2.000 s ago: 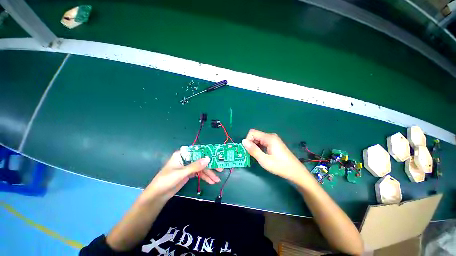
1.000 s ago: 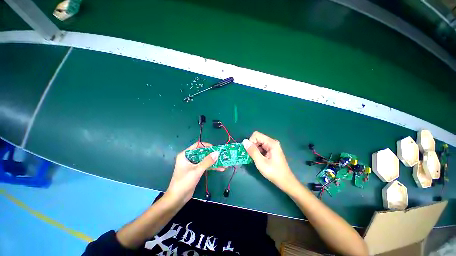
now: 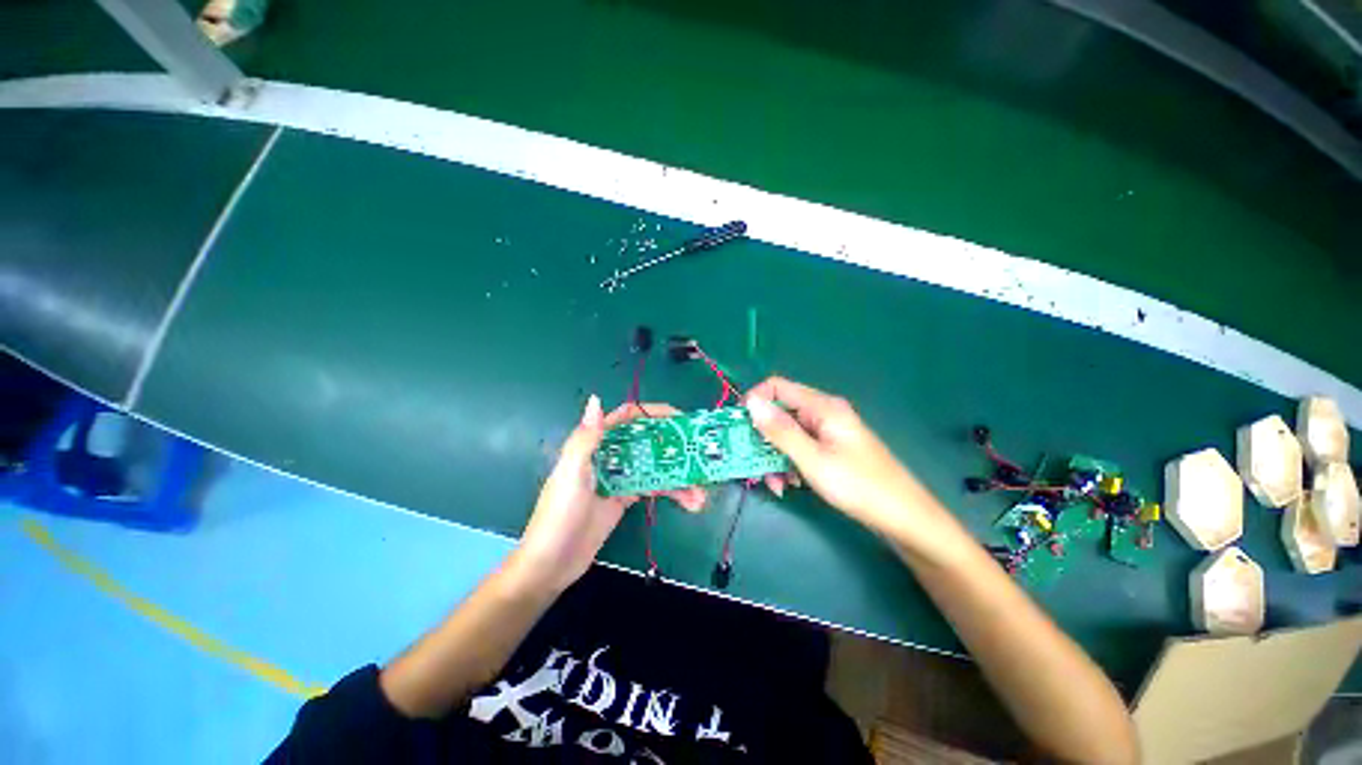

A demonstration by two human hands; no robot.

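Observation:
The joined green boards [image 3: 672, 453], one longer strip, are held in front of me. My left hand [image 3: 580, 486] holds the left end, with the thumb at its edge and fingers behind. My right hand [image 3: 814, 434] grips the right end with thumb and fingers. Red and black wires hang from both long sides. Two black connectors [image 3: 684, 350] lie beyond the boards, and another black connector [image 3: 723, 573] hangs on the near side. The fingers behind the boards are partly hidden.
A screwdriver [image 3: 680, 254] lies near the white rail [image 3: 896, 256], with tiny specks around its tip. A thin green strip [image 3: 753, 332] lies beyond the boards. A board pile [image 3: 1068, 508], cream hexagonal housings [image 3: 1202, 499] and an open cardboard box [image 3: 1252, 688] are at the right.
The scene has shifted right in the view. My left thumb has moved off the board face to its left edge. My right hand still grips the right end.

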